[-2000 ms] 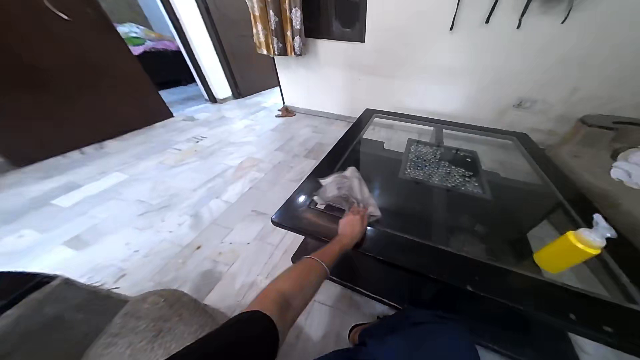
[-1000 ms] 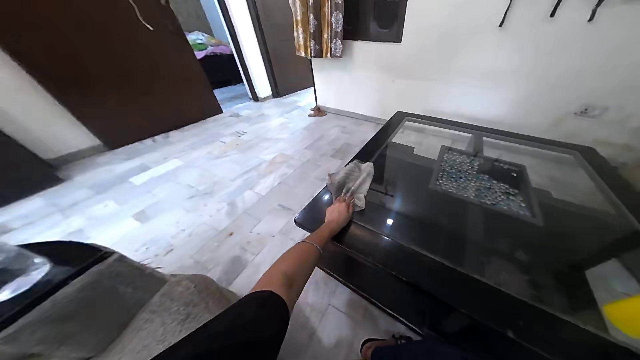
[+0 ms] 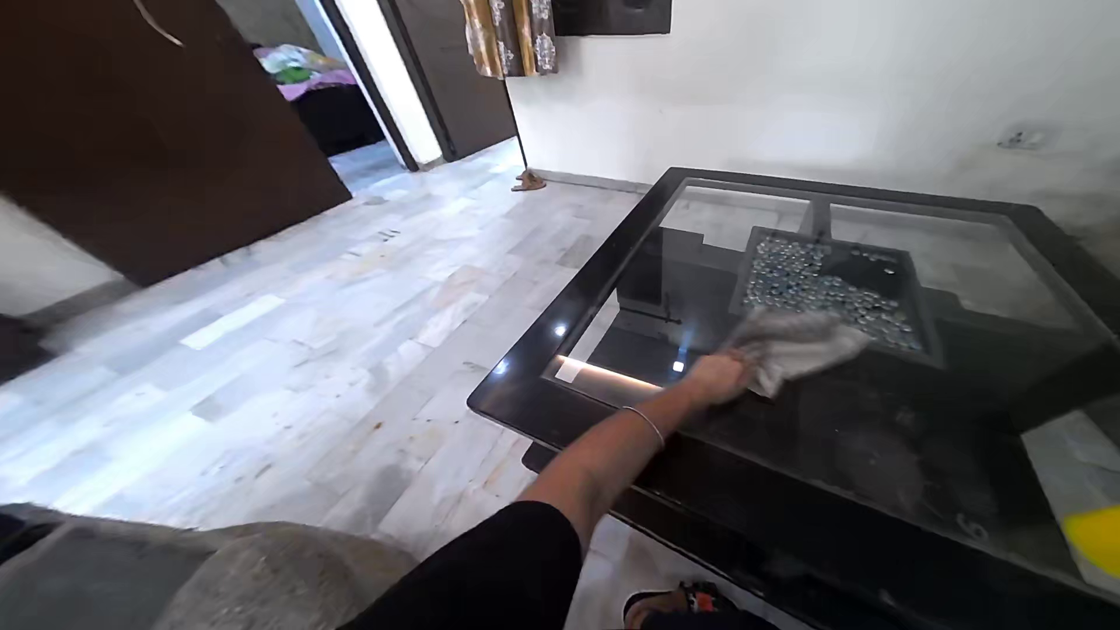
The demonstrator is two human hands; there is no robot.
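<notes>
My left hand (image 3: 719, 378), on an outstretched arm with a thin bangle and a black sleeve, is shut on a crumpled grey-beige cloth (image 3: 801, 343). The cloth lies over the glass top of a low black-framed table (image 3: 604, 418), near its front left part and just in front of a square inset of clear glass pebbles (image 3: 818, 284). Cloth and fingers are slightly blurred. At the right edge, part of a yellow bottle (image 3: 1095, 538) shows on the table. My right hand is out of view.
A grey cushioned seat (image 3: 271, 577) is at the lower left. Marble-look floor (image 3: 350, 350) runs left of the table to a dark brown door (image 3: 157, 131). A wall socket (image 3: 1025, 137) is behind the table. A sandalled foot (image 3: 669, 604) is beside the table's base.
My left hand has moved with the cloth from the table's left corner, rightward and inward over the glass. The view has shifted, leaving the yellow bottle partly cut off.
</notes>
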